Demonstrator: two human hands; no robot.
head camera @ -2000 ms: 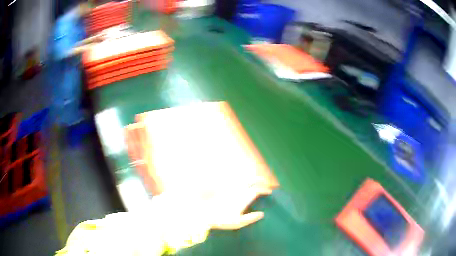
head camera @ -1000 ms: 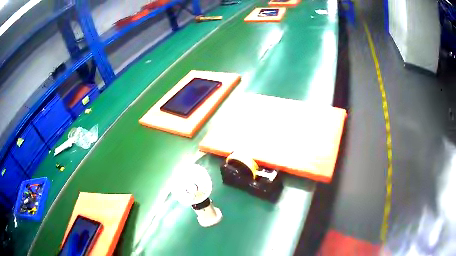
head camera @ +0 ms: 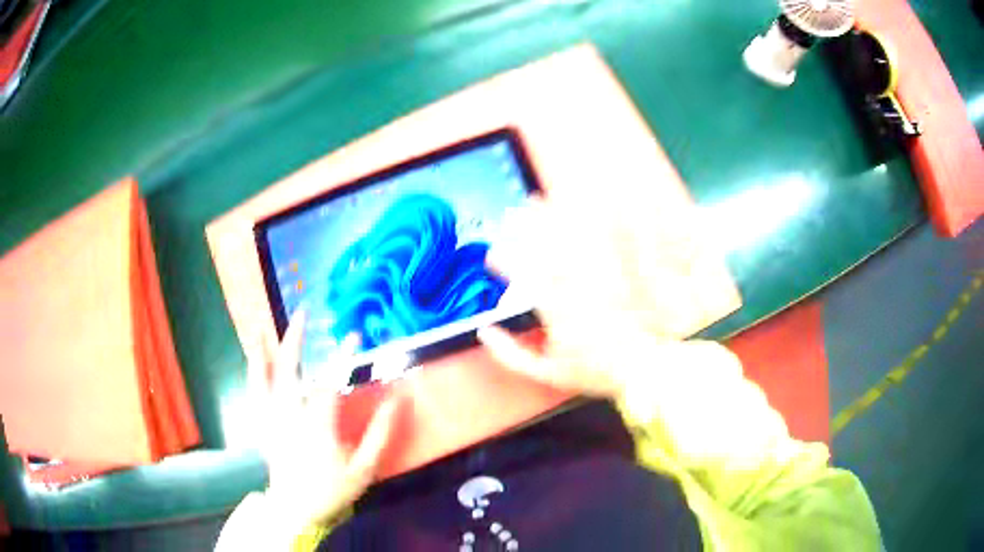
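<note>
A tablet [head camera: 405,259] with a blue swirl desktop on its screen lies face up on an orange foam pad [head camera: 356,173] in front of me. My left hand [head camera: 308,421] is at the tablet's lower left corner, fingers apart, the fingertips over the screen's edge. My right hand [head camera: 572,291] is at its right side, with the thumb near the lower edge and fingers over the right edge. Glare washes out both hands, so whether they press on or grip the tablet is unclear.
Stacked orange pads [head camera: 81,334] stand at the left. A small white fan [head camera: 779,52] and a black tape dispenser [head camera: 879,86] with a yellow roll are at the upper right, beside another orange pad [head camera: 933,140]. The floor with a yellow line [head camera: 906,372] shows at the right.
The view has swung from along the bench down to one tablet directly in front. Both hands have come into view at the tablet. The fan and tape dispenser now show at the upper right.
</note>
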